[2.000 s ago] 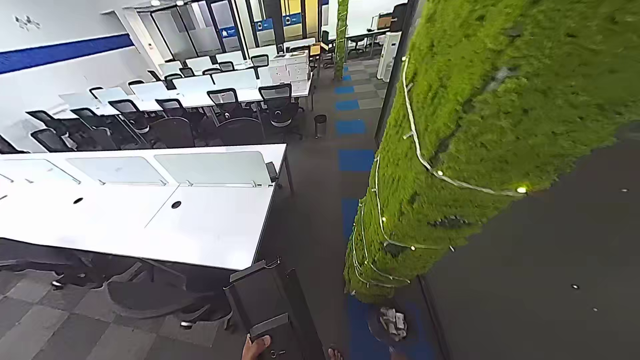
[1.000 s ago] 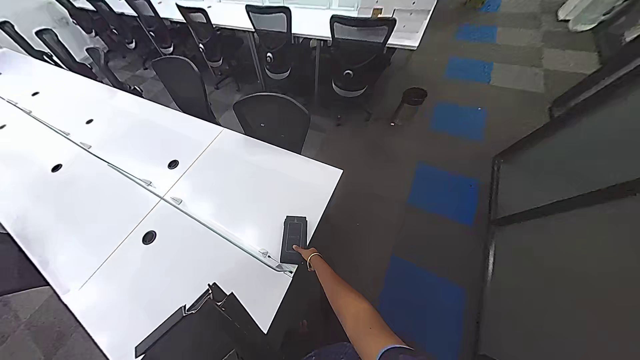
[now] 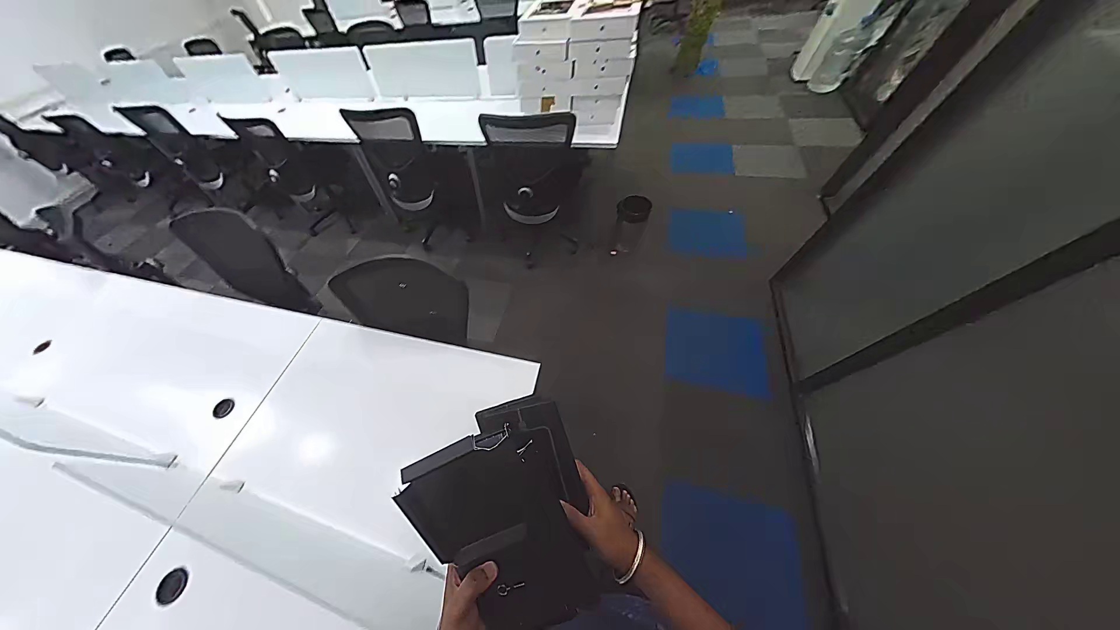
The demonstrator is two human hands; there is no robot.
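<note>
Low in the view, my left hand [image 3: 470,595] grips the near left edge of a black case [image 3: 490,516], its thumb on top beside a small ring-shaped mark. A smaller black box-like object [image 3: 547,437] rests against the right side of the case, partly overlapping it. My right hand [image 3: 605,522], with a bangle at the wrist, holds that smaller object by its right side. Both things are held in front of my body, just off the corner of a white desk [image 3: 402,394]. What each object is exactly cannot be told.
Black office chairs [image 3: 402,293] stand behind the desk. Beyond them a second white desk row [image 3: 315,121] bears stacked white boxes [image 3: 573,66]. A dark waste bin [image 3: 632,219] stands in the aisle with blue carpet tiles [image 3: 717,350]. Dark framed panels [image 3: 945,437] line the right side.
My right hand, earlier on a black object on the desk's corner, now holds a black object against the case, off the desk. My left hand has come into view. The view has shifted.
</note>
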